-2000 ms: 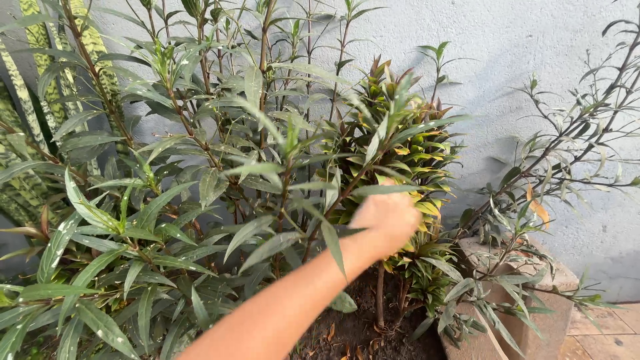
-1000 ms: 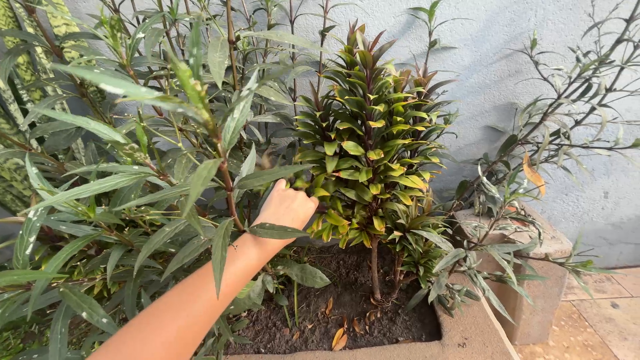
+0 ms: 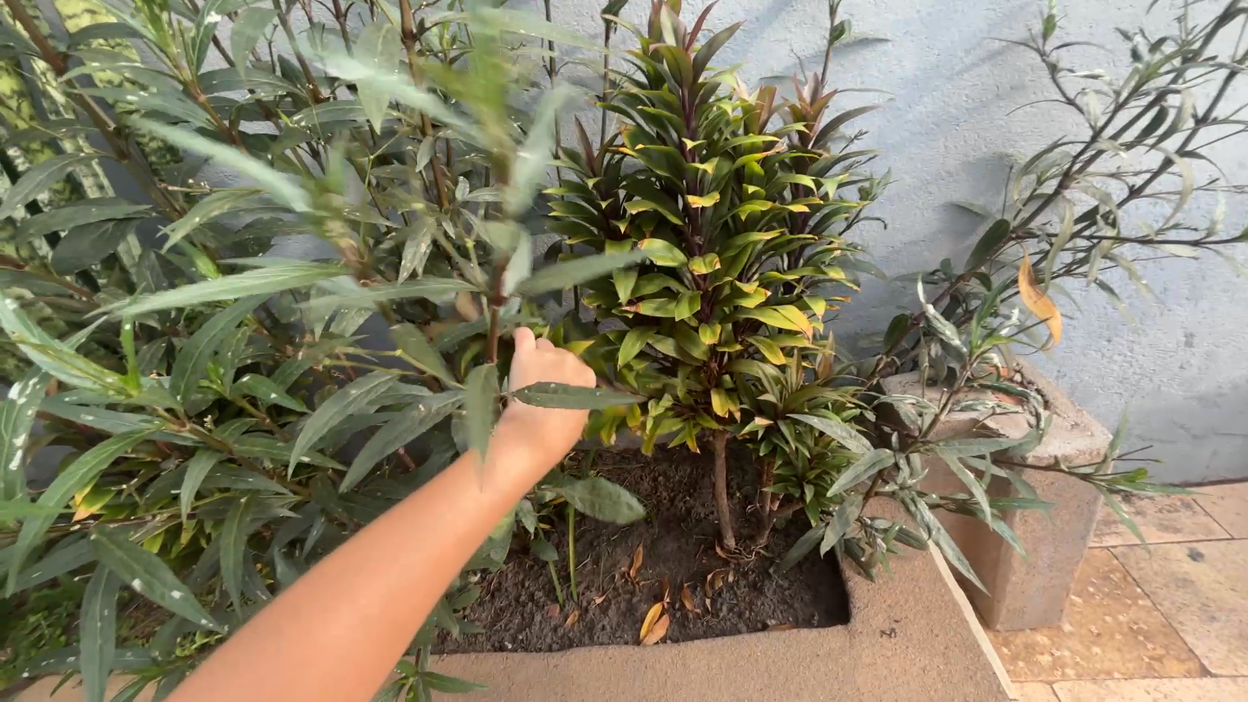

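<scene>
My left hand reaches in from the lower left and is closed at a leafy plant stem with long, narrow green leaves. The fingertips are hidden behind the hand and foliage. One narrow leaf crosses in front of the hand, and another hangs over the wrist. The upper part of this stem is blurred. Just right of the hand stands a bushy shrub with green, yellow-edged and dark reddish leaves, on a thin brown trunk. My right hand is out of view.
Dark soil with dry fallen leaves lies inside a concrete planter edge. Dense foliage fills the left. A square concrete block planter with a sprawling plant stands at the right, by a pale blue-grey wall and stone tiles.
My left hand has moved from in front of the bushy shrub to its left side, beside the long-leaved stem. The shrub and the soil show more fully now.
</scene>
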